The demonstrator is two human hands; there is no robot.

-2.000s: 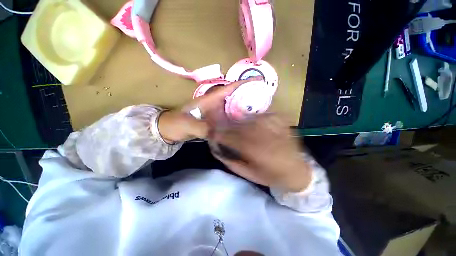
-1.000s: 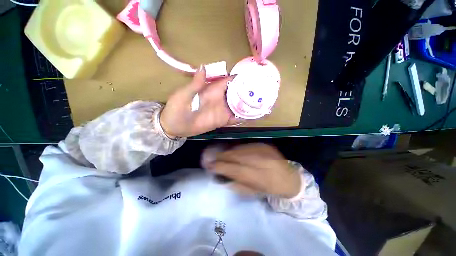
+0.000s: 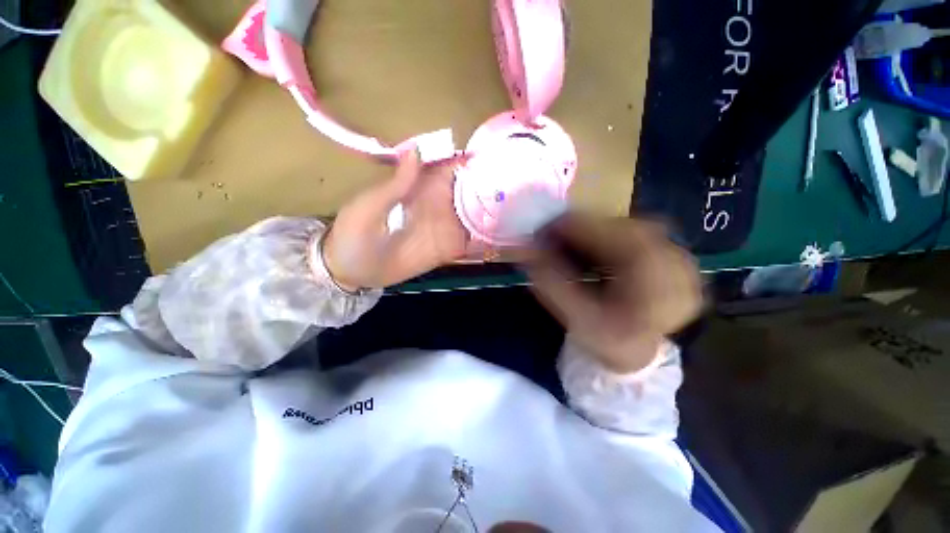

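The pink cat-ear headphones lie on brown cardboard, with their headband (image 3: pixel 331 125) to the left. A round white-pink cover with a cartoon face (image 3: pixel 482 196) lies over the near edge of the pink earcup housing (image 3: pixel 536 143). My left hand (image 3: pixel 394 231) is palm up, its fingers under the cover, with a small white patch on the palm. My right hand (image 3: pixel 625 281) is blurred and grips a dark-handled tool with a pale head, perhaps a pad dabber (image 3: pixel 533 212), over the cover's right side. I cannot tell whether the head touches the cover.
A pale yellow block with a round hollow (image 3: pixel 130 89) sits at upper left. The other pink earcup (image 3: pixel 531 57) stands behind the housing. A black mat (image 3: pixel 719 135) lies on the right. Beyond it are a white stick tool (image 3: pixel 876 165), a blue tray (image 3: pixel 917 92) and small tools.
My right hand has come up from near my lap to the cover, with the tool's pale head now over it. The cover was first tilted in my left hand, then lay face up over the housing.
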